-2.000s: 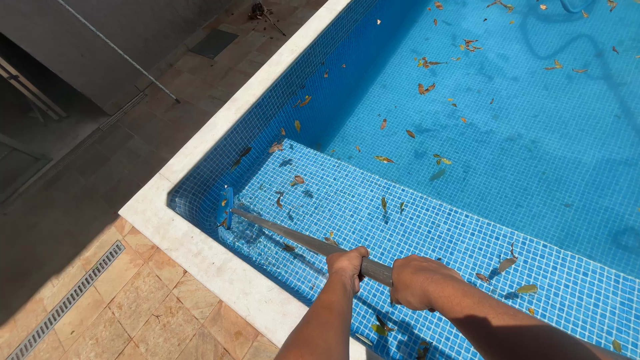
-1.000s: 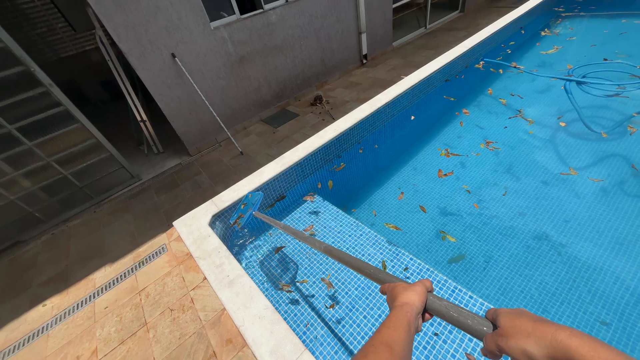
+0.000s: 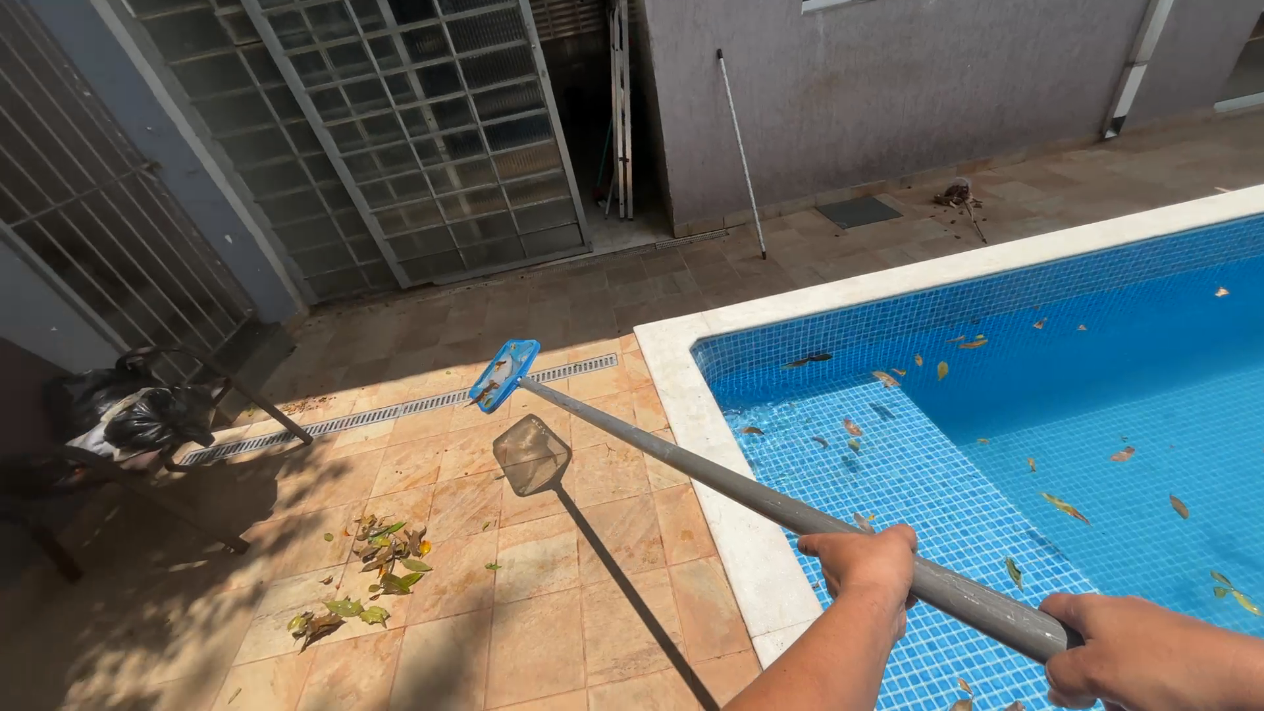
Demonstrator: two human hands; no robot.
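Observation:
My left hand (image 3: 867, 571) grips the grey pole (image 3: 760, 504) of a pool skimmer partway along it. My right hand (image 3: 1116, 647) is closed round the pole's near end. At the far end, the blue-framed skimmer net (image 3: 505, 375) hangs over the stone paving with some brown leaves in it, and its shadow falls on the tiles below. A pile of wet leaves (image 3: 390, 555) lies on the paving, with a smaller clump (image 3: 336, 620) beside it. More leaves (image 3: 1065, 508) float in the blue tiled pool on the right.
White coping (image 3: 736, 533) edges the pool. A drain grate (image 3: 415, 406) crosses the paving. Black bags (image 3: 158, 420) rest on a metal-framed chair at the left. A thin pole (image 3: 741, 153) leans on the wall, near a dark mat (image 3: 859, 212). A glazed metal door (image 3: 425, 128) stands behind.
The skimmer net was at the pool's corner, at the water; it is now out over the paving to the left. Both hands still hold the pole. The view has swung left.

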